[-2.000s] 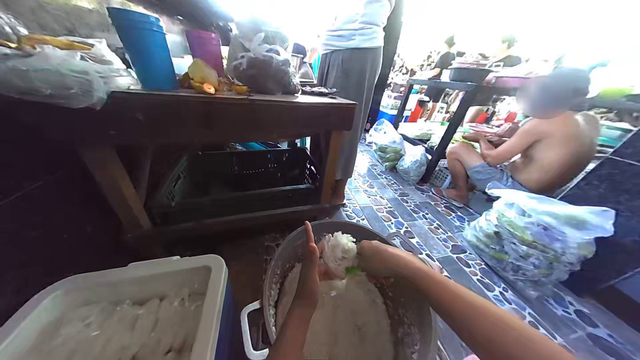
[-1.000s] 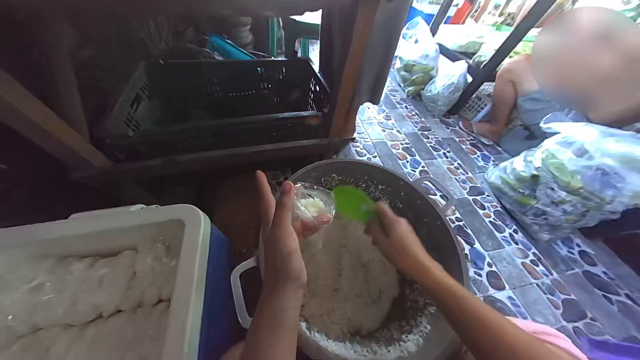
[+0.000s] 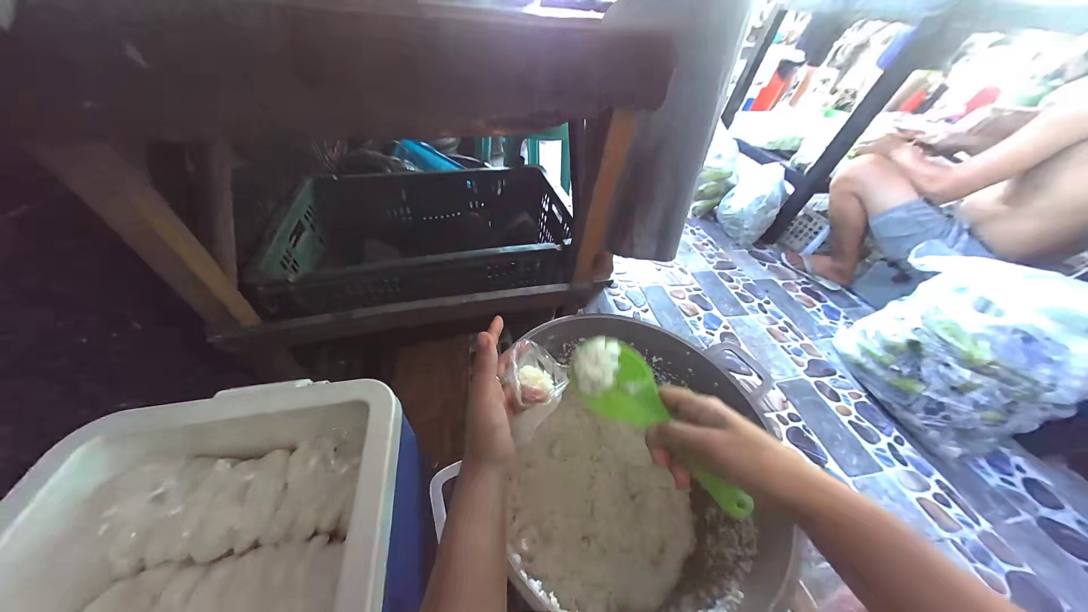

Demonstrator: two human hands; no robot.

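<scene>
A large metal pot [image 3: 769, 510] holds a mass of cooked white rice [image 3: 599, 510], with grains stuck to its inner wall. Over its left part, my left hand [image 3: 493, 408] holds a small clear plastic bag [image 3: 535, 382] with a little rice inside, its mouth facing right. My right hand [image 3: 710, 438] grips a green plastic rice paddle [image 3: 633, 395] above the pot. A clump of rice sits on the paddle's blade, close to the bag's mouth. At the left, a blue and white cooler box [image 3: 384, 476] holds rows of filled clear bags [image 3: 229, 501].
A black plastic crate [image 3: 408, 263] sits on the lower shelf of a wooden table [image 3: 340, 76]. Someone in grey clothing [image 3: 680, 127] stands beside it. On the tiled floor, a person in shorts [image 3: 926, 229] sits behind a large clear bag of greens [image 3: 969, 348].
The paddle, empty-looking near the bag one second ago, now carries a clump of rice. Two seconds ago my hands were close together at the bag. The view has tilted down since then.
</scene>
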